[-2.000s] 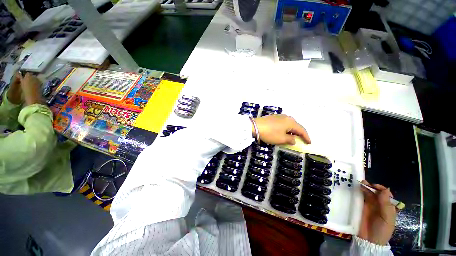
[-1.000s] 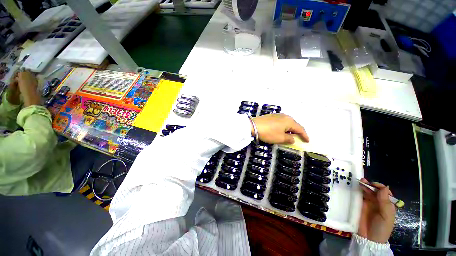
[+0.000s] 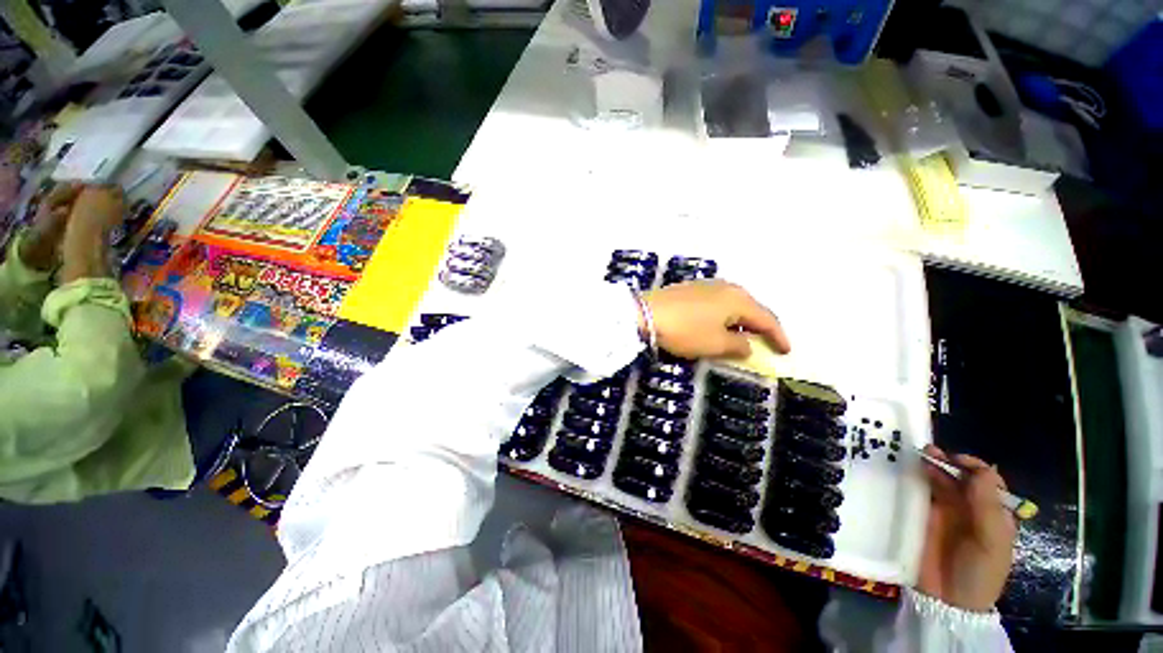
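A white slotted tray (image 3: 880, 542) holds columns of glossy black housings (image 3: 724, 459). Tiny black parts (image 3: 875, 438) lie loose on its right side. My left hand (image 3: 705, 320) lies palm down over the upper middle of the columns, on a pale yellow strip (image 3: 763, 359); whether its fingers grip the strip is hidden. My right hand (image 3: 972, 526) is at the tray's right edge and holds tweezers (image 3: 943, 466) like a pen, their tips just right of the tiny parts.
Silver-looking housings (image 3: 472, 264) stand at the tray's upper left. Beyond are a blue box (image 3: 829, 26), clear bags (image 3: 746, 102) and pale yellow strips (image 3: 935, 189). Printed board (image 3: 274, 274) lies left. A person's light green sleeve (image 3: 83, 383) is at far left.
The camera view has shifted slightly. My left hand stays over the columns. The tweezers in my right hand stay near the tiny parts. The other person's hands at far left have moved a little.
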